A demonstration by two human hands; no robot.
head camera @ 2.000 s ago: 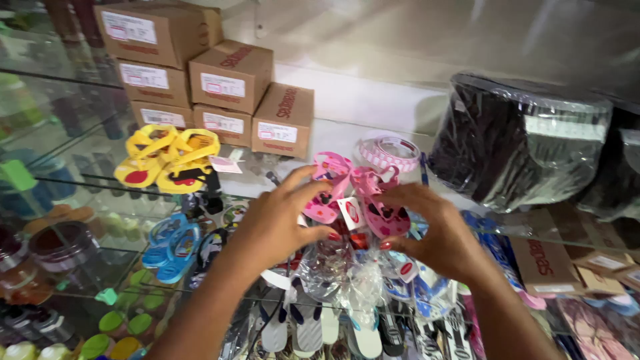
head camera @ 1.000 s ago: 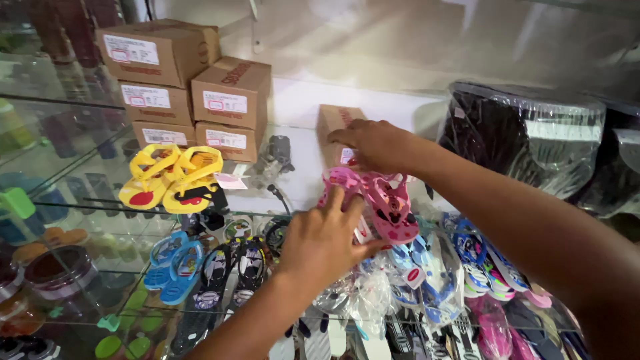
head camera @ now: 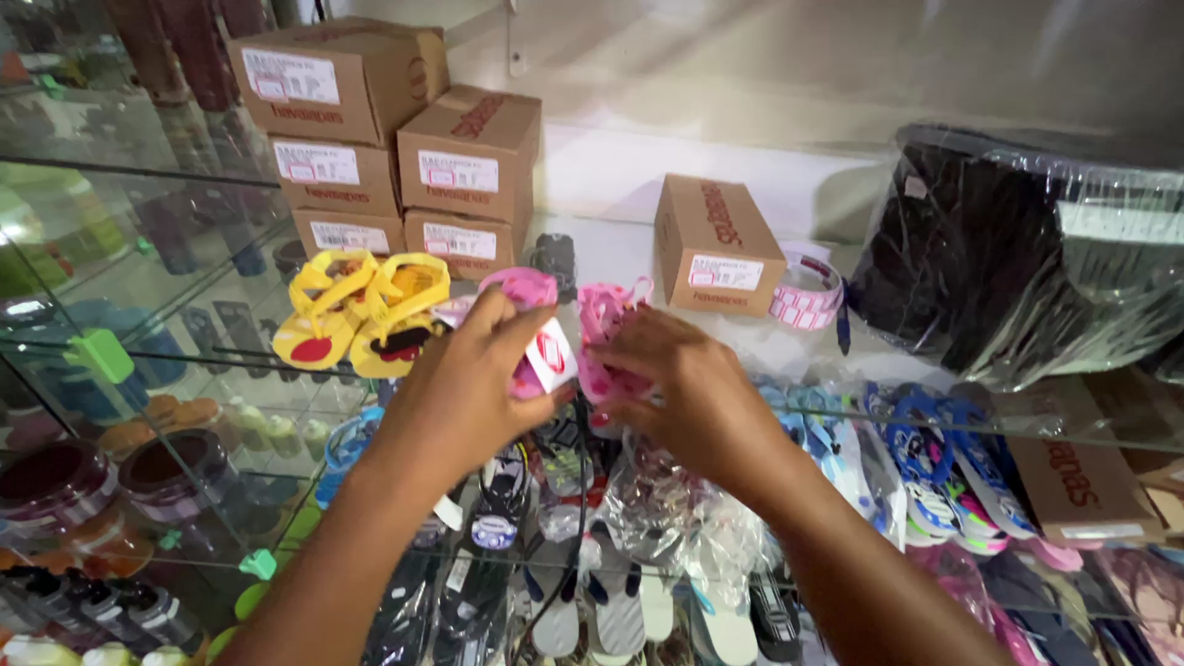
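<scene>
My left hand grips one pink child's sandal with a white tag hanging on it. The matching pink sandal is held in my right hand. Both sandals are side by side at the front of the white shelf, partly covered by my fingers. A pair of yellow child's sandals sits just left of my left hand. Behind my right hand stands a single cardboard shoe box, with a roll of pink-and-white labels beside it.
Stacked shoe boxes stand at the back left. Black goods in clear plastic lie at the right, near a blue pen. A glass shelf edge runs across the front, above flip-flops and plastic bags. Jars fill glass shelves at left.
The pink sandals have moved left, toward the yellow pair. My right hand has come down from the single box onto a sandal. Two seconds ago that box was against the stack.
</scene>
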